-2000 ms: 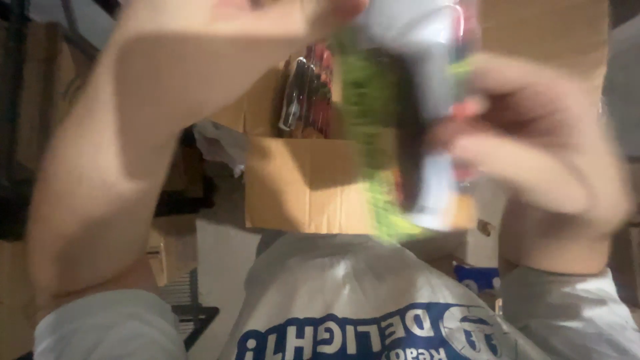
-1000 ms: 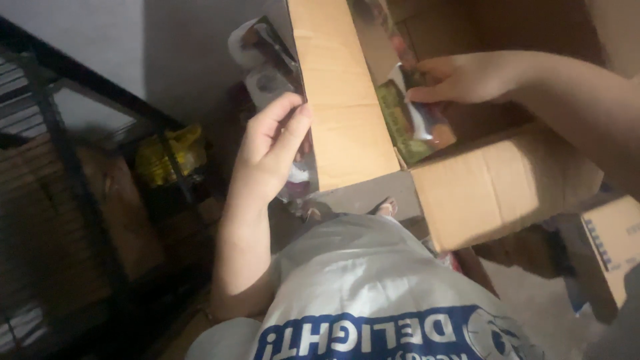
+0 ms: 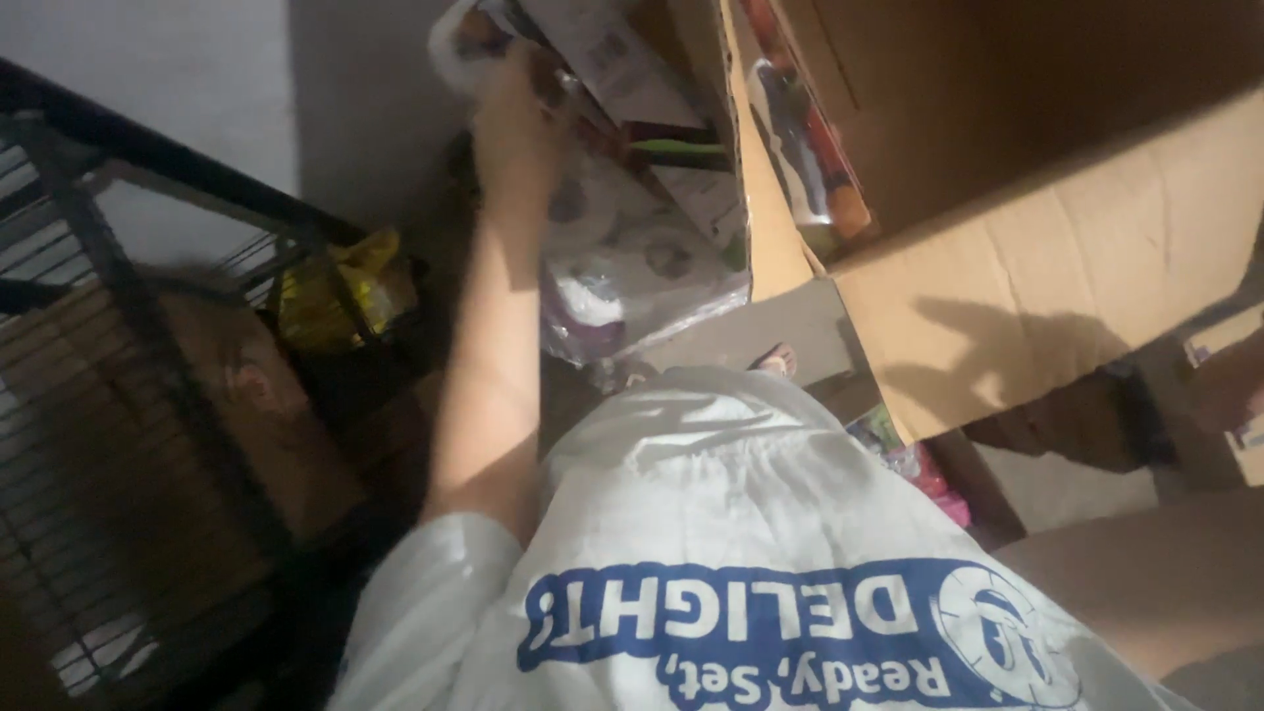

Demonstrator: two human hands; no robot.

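My left hand point(image 3: 518, 114), blurred, reaches over plastic-wrapped packs point(image 3: 602, 237) left of an open cardboard box point(image 3: 1027, 267). Its fingers are at a dark and white pack point(image 3: 479, 35) near the top; whether they grip it is unclear. Inside the box, against its left wall, stands a clear-wrapped pack point(image 3: 805, 158) with red and orange parts. My right forearm point(image 3: 1136, 573) runs out of the right edge, and the right hand is not seen. A hand-shaped shadow falls on the box's front flap.
At left stands a dark metal wire rack point(image 3: 128, 267), with a cardboard box point(image 3: 227, 395) and a yellow plastic bag point(image 3: 346, 291) behind its bars. A pink package point(image 3: 938, 484) lies below the front flap. Another carton point(image 3: 1234, 346) is at the right edge.
My left hand has moved from the box's left edge up to the packs beside it. My right hand, earlier on a green and dark pack in the box, has left the view.
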